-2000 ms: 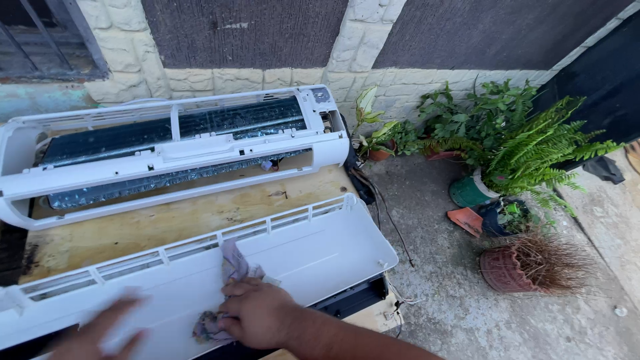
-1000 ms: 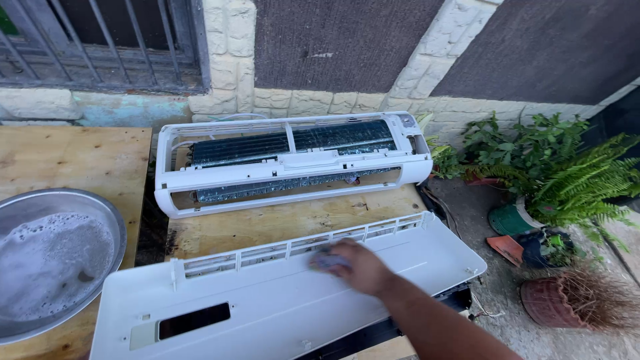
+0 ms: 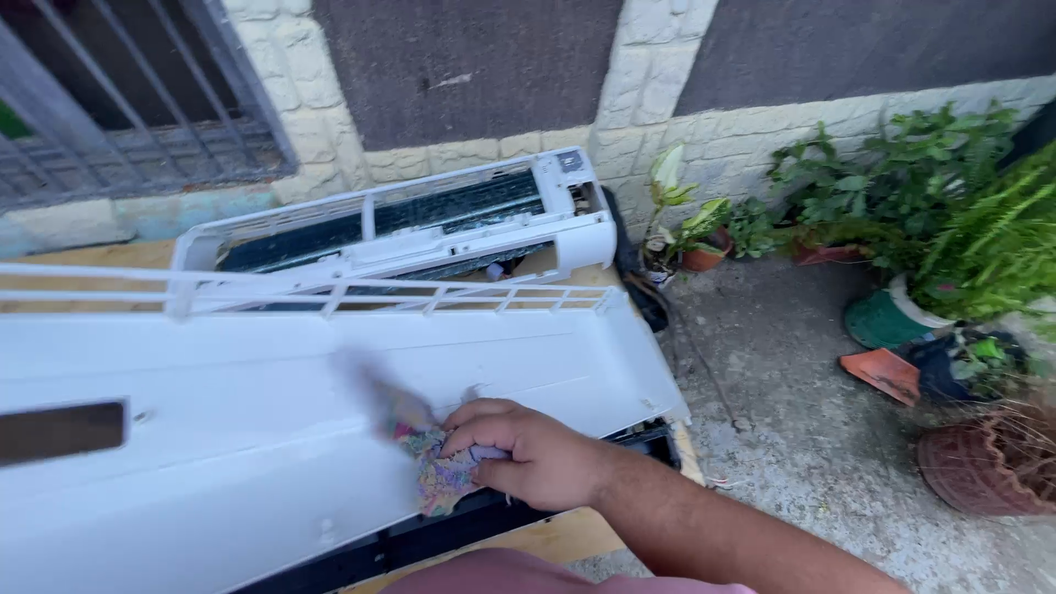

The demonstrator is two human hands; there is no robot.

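My right hand (image 3: 528, 454) grips a crumpled, patterned cloth rag (image 3: 441, 474) at the near edge of a long white plastic air conditioner front cover (image 3: 247, 379). The rag's upper end is blurred over the cover's inner face. A row of thin ribs runs along the cover's far edge, and a rectangular opening shows at its left. Behind it lies the white frame of a split air conditioner indoor unit (image 3: 487, 235), with dark fins inside. My left hand is out of view.
A plywood surface (image 3: 561, 540) lies under the parts, with a black part (image 3: 462, 524) below the cover. Potted plants, including a green pot (image 3: 883, 318) and a reddish pot (image 3: 965, 466), stand on concrete at the right. A barred window (image 3: 124, 107) is at upper left.
My right hand, holding the rag, has moved from beside the cover's ribbed edge to its near edge. My left hand, blurred over the cover two seconds ago, is out of view.
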